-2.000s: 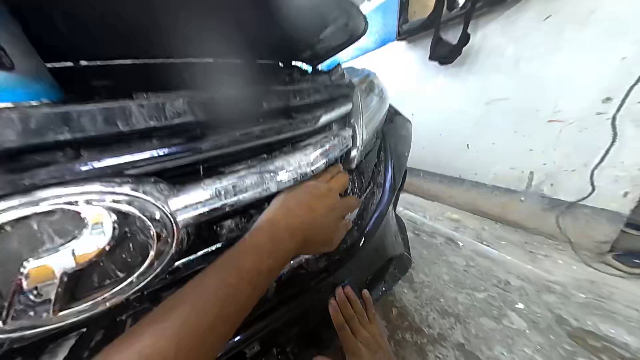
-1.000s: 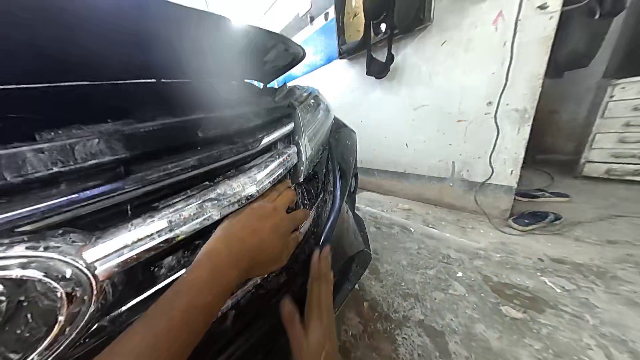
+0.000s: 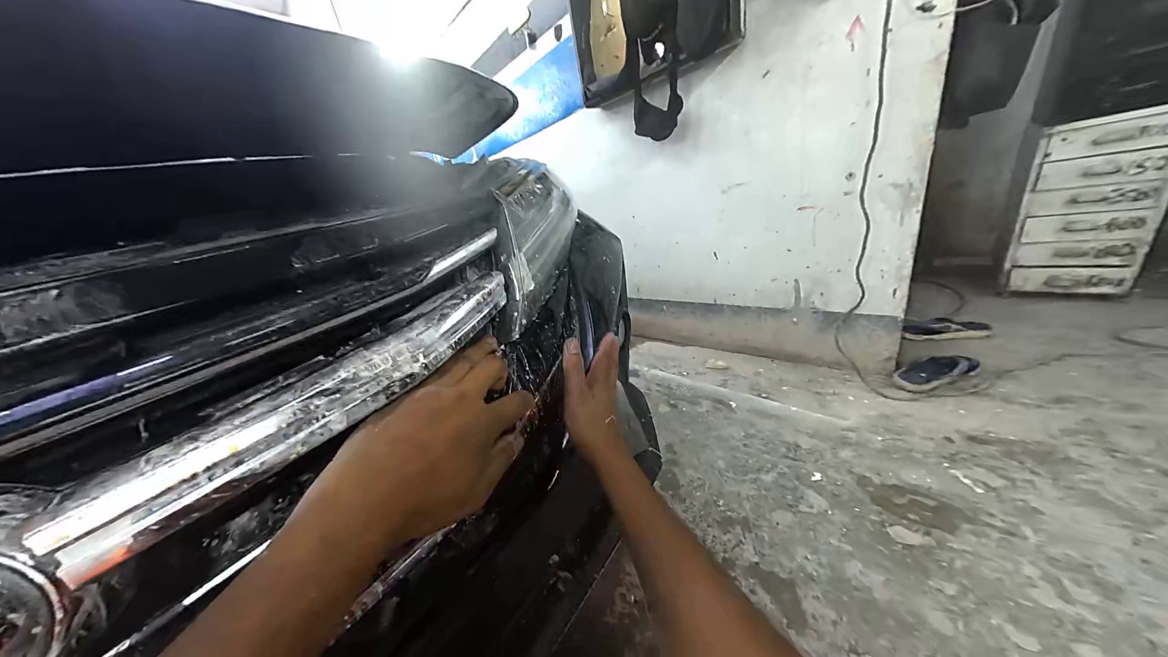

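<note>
A black car's front fills the left side, its chrome grille bar (image 3: pixel 274 411) wet or filmed over and running toward the headlight (image 3: pixel 534 237). My left hand (image 3: pixel 438 438) presses against the grille just under the bar's outer end, fingers bent; its fingertips are partly hidden, so a grip cannot be told. My right hand (image 3: pixel 593 392) lies against the bumper corner (image 3: pixel 598 283) below the headlight, thumb and fingers apart, with nothing seen in it. Part of the round chrome emblem (image 3: pixel 36 593) shows at the lower left. The raised hood (image 3: pixel 274 91) is above.
A white wall (image 3: pixel 766 201) stands beyond the car, with a cable (image 3: pixel 867 182) hanging down it and onto the floor. A pair of sandals (image 3: pixel 938 372) lies by the wall's end. Farther right is a drawer cabinet (image 3: pixel 1081 201). The concrete floor (image 3: pixel 821 511) is stained.
The right hand has come up from low beside the bumper to rest against its corner. The left hand stays at the grille under the chrome bar. The view has turned right.
</note>
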